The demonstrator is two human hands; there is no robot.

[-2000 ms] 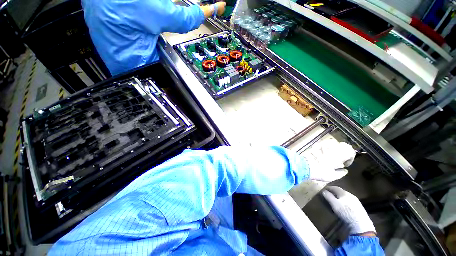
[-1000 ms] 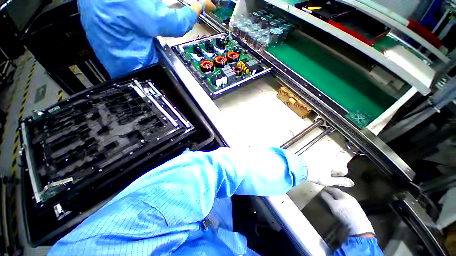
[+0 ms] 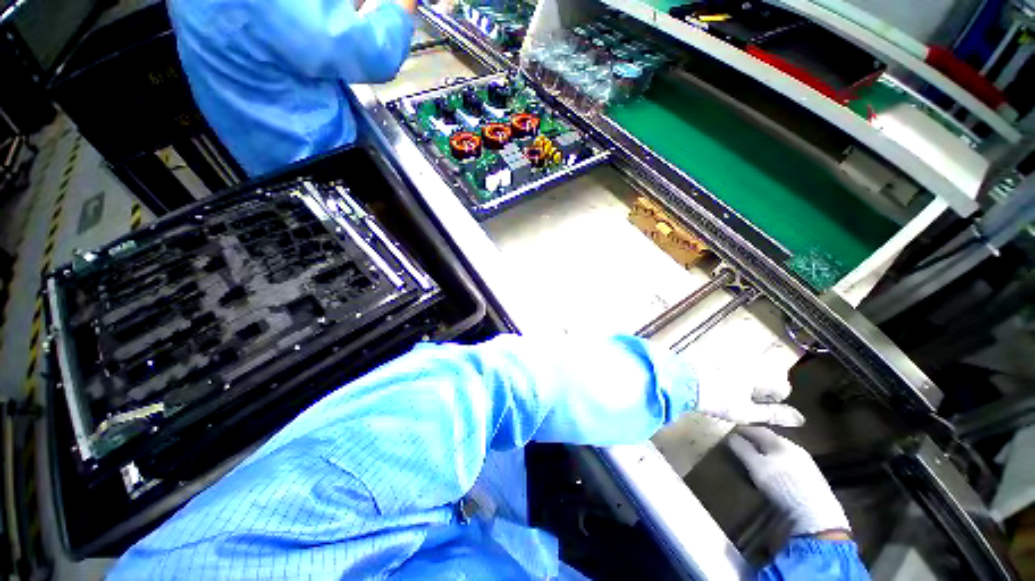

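My left hand [image 3: 743, 389], in a white glove, reaches over the conveyor just past the crossbars [image 3: 713, 314]. Its fingers are slightly apart and nothing shows in it. My right hand [image 3: 792, 482], also white-gloved, is just below it over the dark gap of the line, loosely open with nothing visible in it. The hands are very close; whether they touch is unclear. A loaded circuit board [image 3: 502, 142] with red-orange ring coils lies in its black frame farther up, between the conveyor rails [image 3: 460, 233], away from both hands.
A stack of black carriers [image 3: 233, 301] lies in a black bin [image 3: 471, 297] at my left. A person in a blue smock [image 3: 284, 68] stands beyond it. Clear-wrapped parts [image 3: 596, 66] sit by the green-matted shelf [image 3: 738, 170]. A red-edged tray [image 3: 817, 59] is above.
My left hand has shifted slightly down and left, its fingers now lower. The framed board sits slightly farther left in view. The other person's hands have drawn back from the line.
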